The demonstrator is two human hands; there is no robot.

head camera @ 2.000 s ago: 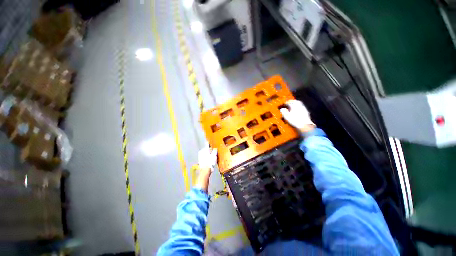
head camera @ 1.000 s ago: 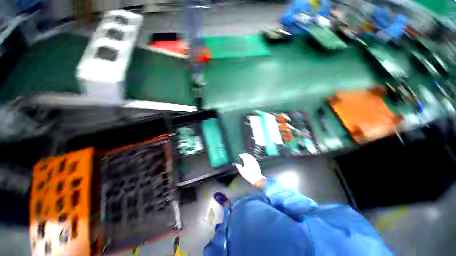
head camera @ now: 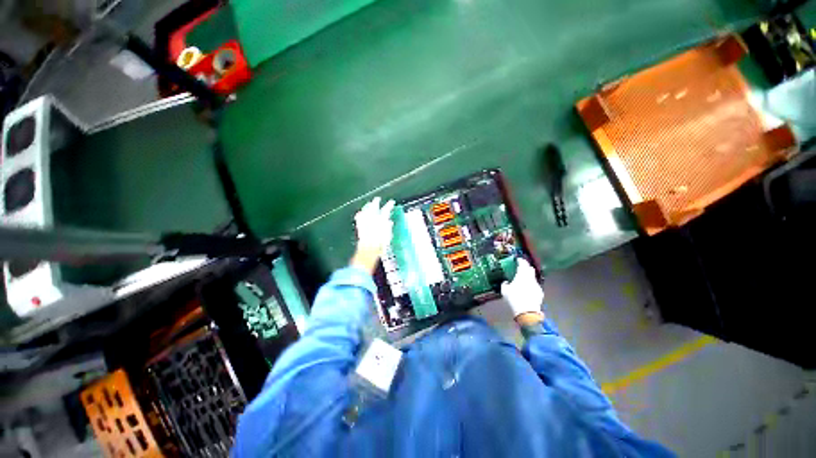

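A green circuit board [head camera: 488, 268] lies in a dark solder pallet [head camera: 512, 192] at the bench's front edge. It carries a pale block [head camera: 424, 246] and three orange-wound parts [head camera: 449, 236]. A teal strip [head camera: 412, 268] lies lengthwise over the pale area. My left hand [head camera: 374, 231], in a white glove, is at the pallet's upper left, its fingertips by the strip's upper end. My right hand [head camera: 522, 292], also in a white glove, is at the lower right corner, fingertips over the board's edge by a small green piece. Whether either hand grips is unclear.
A black brush [head camera: 558, 183] and an orange tray [head camera: 684, 134] lie to the right on the green bench [head camera: 358, 116]. At lower left are a black bin with green pieces [head camera: 258, 309], a black pallet with cutouts [head camera: 199, 389] and an orange pallet cover [head camera: 118, 416]. A white fan housing [head camera: 27, 179] stands left.
I have turned from the orange cover, which my hands held earlier and which now lies at lower left, to the bench. Both hands are now at the board's pallet.
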